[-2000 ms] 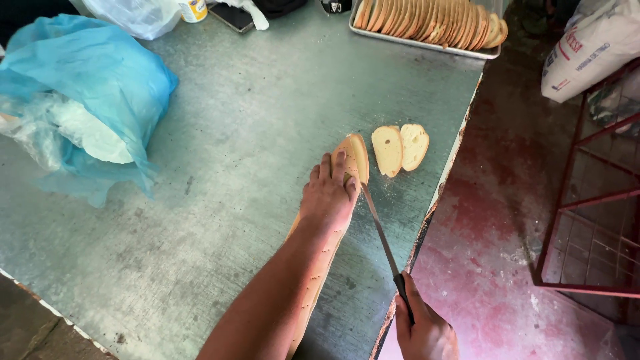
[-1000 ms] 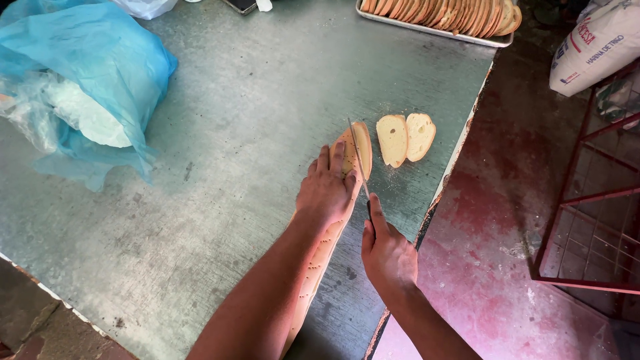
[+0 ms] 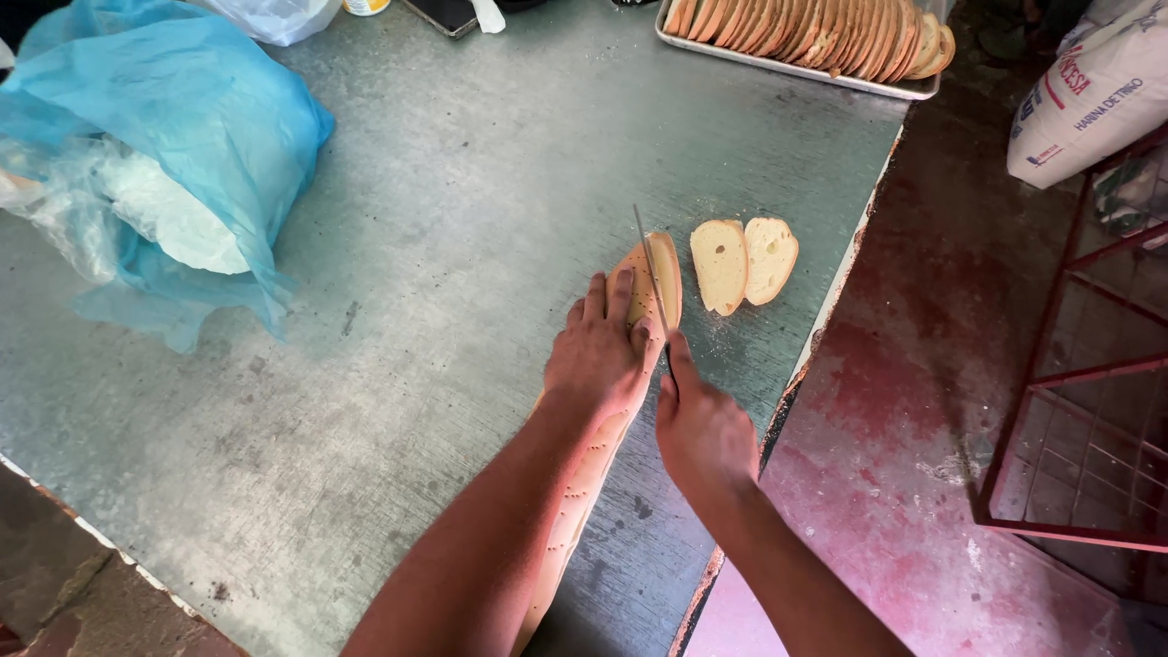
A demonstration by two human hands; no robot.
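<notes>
A long bread loaf (image 3: pixel 584 474) with rows of small holes in its crust lies on the metal-topped table (image 3: pixel 438 237), partly covered by my left arm. My left hand (image 3: pixel 602 351) presses on the loaf near its far end, fingers spread over the crust. My right hand (image 3: pixel 707 429) grips the dark handle of a bread knife (image 3: pixel 653 274). The blade lies across the loaf close to its cut end, just right of my left fingers. Two bread slices (image 3: pixel 719 265) rest flat beside the loaf's end, their edges touching.
A metal tray (image 3: pixel 803 71) of upright bread slices stands at the table's far right corner. A blue plastic bag (image 3: pixel 201 100) lies at the left. Behind are a phone (image 3: pixel 443 14) and a clear bag. Past the right edge are a flour sack (image 3: pixel 1090 100) and a red metal rack (image 3: pixel 1022 392).
Two seconds ago the knife pointed up from lower right, its tip at the loaf. My right hand has moved forward and left, and the blade now lies across the loaf. My left hand remains on the bread.
</notes>
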